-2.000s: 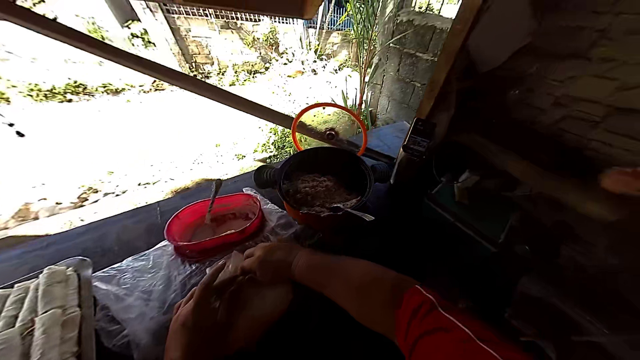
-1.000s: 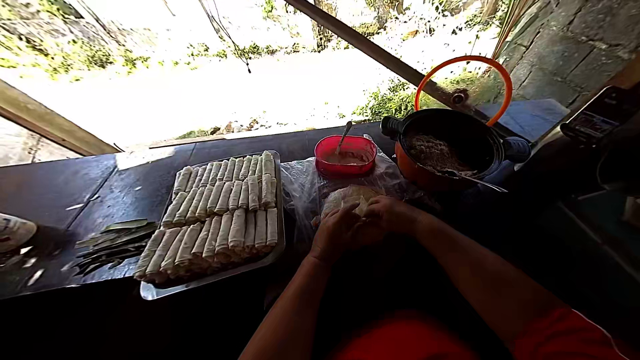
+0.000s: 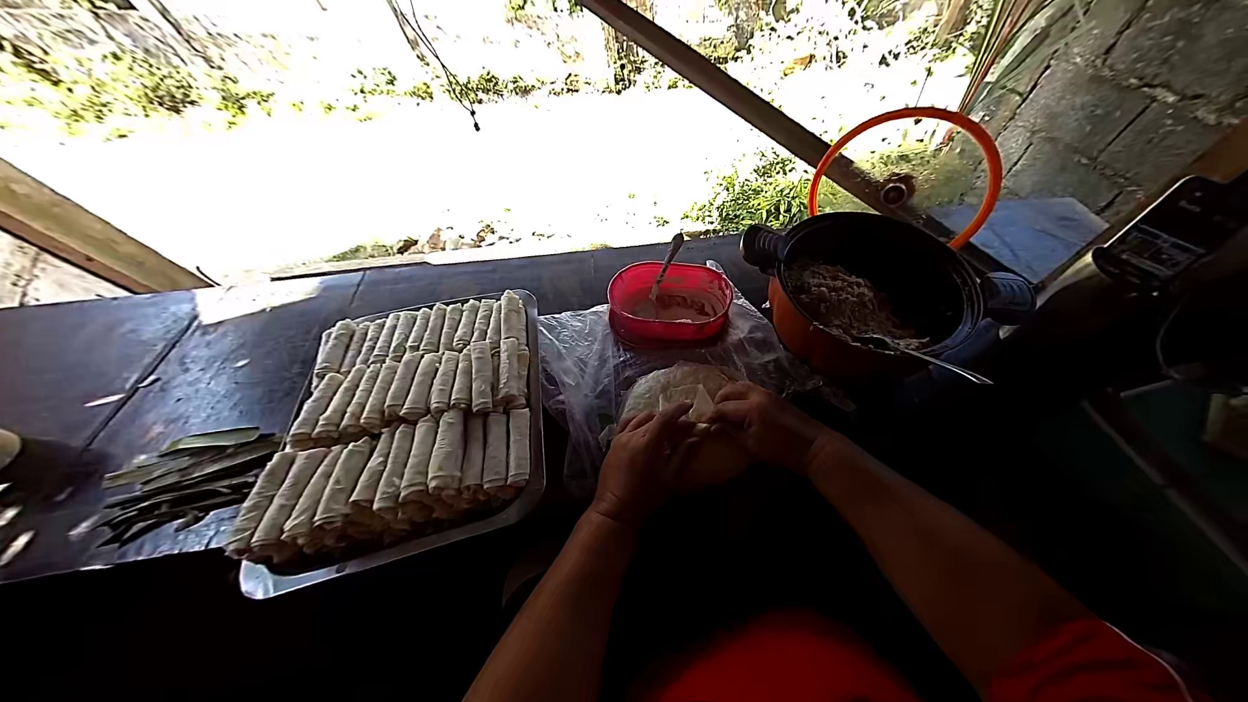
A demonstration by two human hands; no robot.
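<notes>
My left hand (image 3: 643, 458) and my right hand (image 3: 765, 424) meet over a stack of thin round wrappers (image 3: 673, 380), fingers of both on a pale wrapper (image 3: 694, 398) with a folded edge. Behind them a red plastic container (image 3: 670, 331) holds a pale paste and a spoon (image 3: 667, 265). To the right, an orange pot (image 3: 814, 327) with a dark inside holds a shredded filling (image 3: 843, 300) and a metal spoon (image 3: 936, 363). Left of my hands, a metal tray (image 3: 531, 390) carries layered rows of rolled wrappers (image 3: 419, 380).
Clear plastic sheeting (image 3: 575, 356) lies under the container and wrappers. A glass lid with an orange rim (image 3: 996, 175) stands behind the pot. Dark green leaf strips (image 3: 195, 478) lie left of the tray. A phone-like device (image 3: 1160, 239) is at the right, near a block wall (image 3: 1102, 107).
The view has swung left since the oldest frame, showing the whole tray. Both hands stay at the wrapper stack, their fingers shifting on the wrapper.
</notes>
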